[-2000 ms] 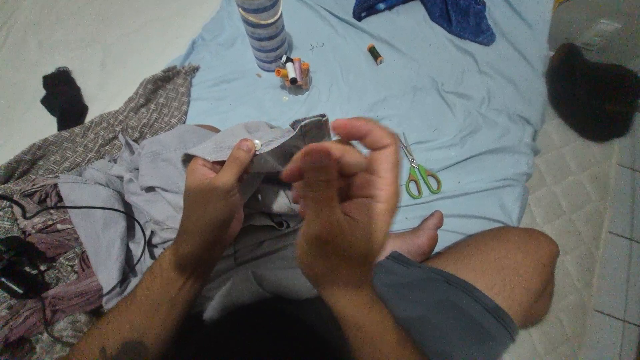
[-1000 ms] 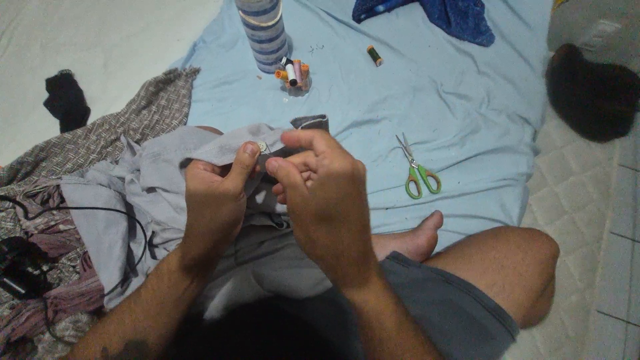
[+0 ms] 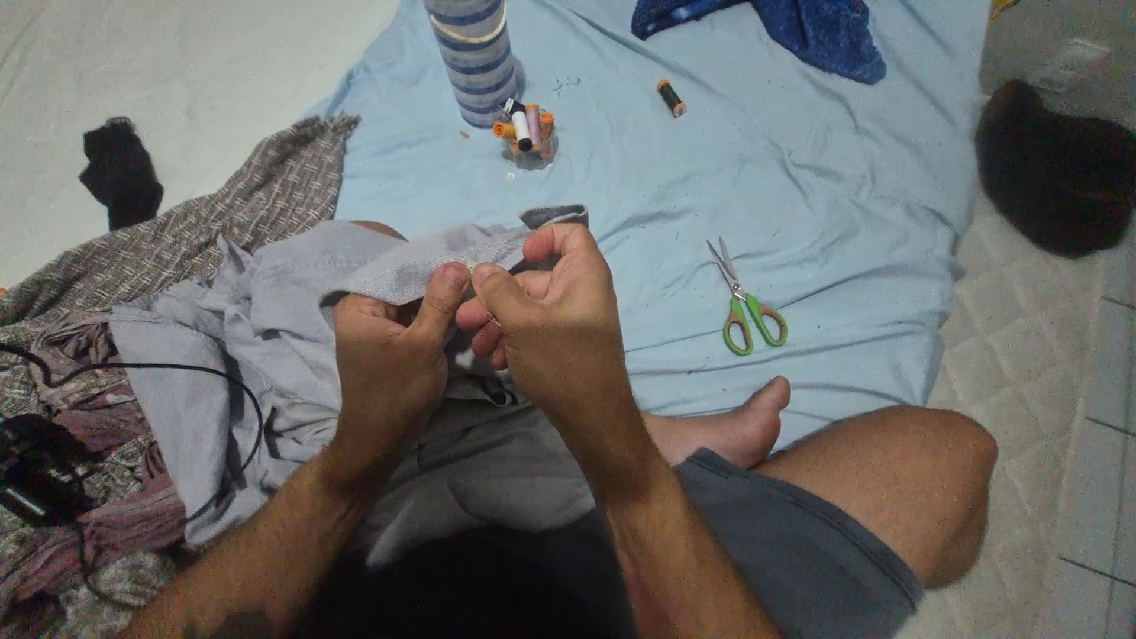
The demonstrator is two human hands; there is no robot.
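Note:
Across my lap lies a light grey cloth garment (image 3: 302, 266). My left hand (image 3: 395, 355) pinches its edge, thumb on top and fingers beneath. The fingertips of my right hand (image 3: 550, 302) meet the left thumb at a small pale button, now mostly covered. A tiny thin shiny thing, perhaps a needle, shows at the right fingers; what exactly they grip is hidden. Right of the hands, scissors with green handles (image 3: 753, 324) lie slightly open on the light blue sheet (image 3: 852, 195).
Several thread spools (image 3: 525, 129) stand in a small clear container beside a striped cylinder (image 3: 475, 58). A dark thread spool (image 3: 672, 98) lies farther right. A black cable (image 3: 177, 366) crosses the garment. Blue cloth (image 3: 825, 35) is at the top, a dark furry shape (image 3: 1056, 169) at the right.
My right hand was raised with fingers spread apart, then came down to the garment's edge. Its fingertips are now against my left thumb, over the button that showed before.

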